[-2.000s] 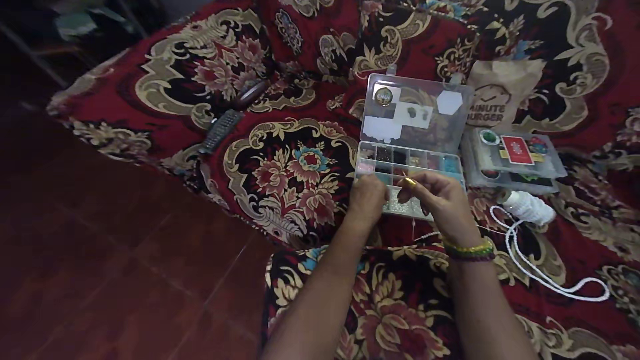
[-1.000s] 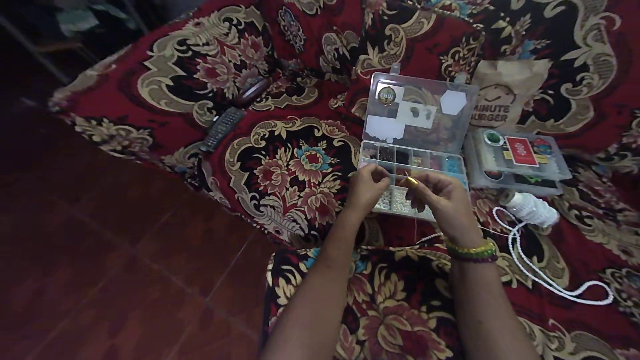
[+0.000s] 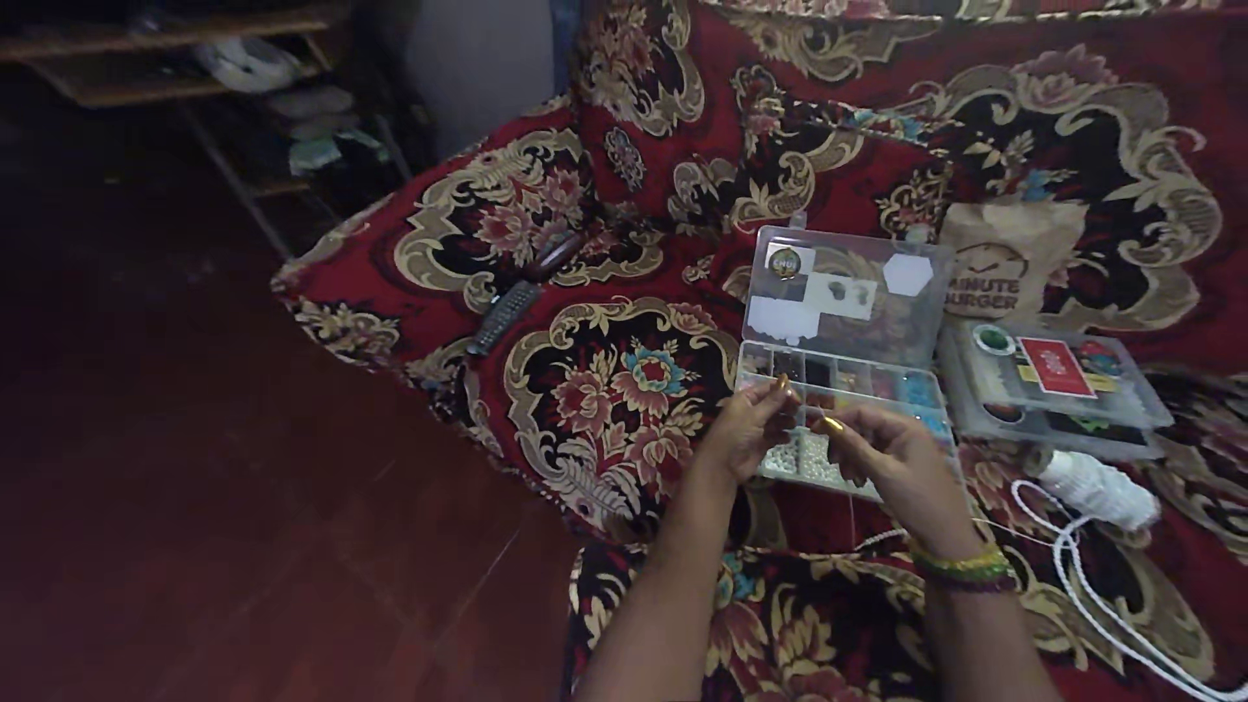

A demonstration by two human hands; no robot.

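Note:
My left hand (image 3: 756, 429) and my right hand (image 3: 882, 463) are close together over an open clear plastic compartment box (image 3: 858, 375). Fingertips and thumb are pinched together on each hand; what lies between them is too small to make out. A thin thread (image 3: 852, 522) hangs down below my right hand. White beads (image 3: 819, 458) fill front compartments of the box, and blue beads (image 3: 916, 390) lie at its right side. Paper pieces and a round badge are behind or on the raised lid (image 3: 848, 292). Beaded bracelets (image 3: 965, 567) circle my right wrist.
To the right lie a stacked pair of clear plastic cases (image 3: 1063, 390), a brown paper bag (image 3: 1014, 255) and a spool of white cord (image 3: 1102, 490) with a loose loop. A remote control (image 3: 505, 317) rests on the floral sofa cover (image 3: 634, 429) at left. A shelf (image 3: 175, 88) stands farther back.
The view has shifted, showing more to the upper left. My hands stay over the box; the left hand's fingers have turned upward since a second ago.

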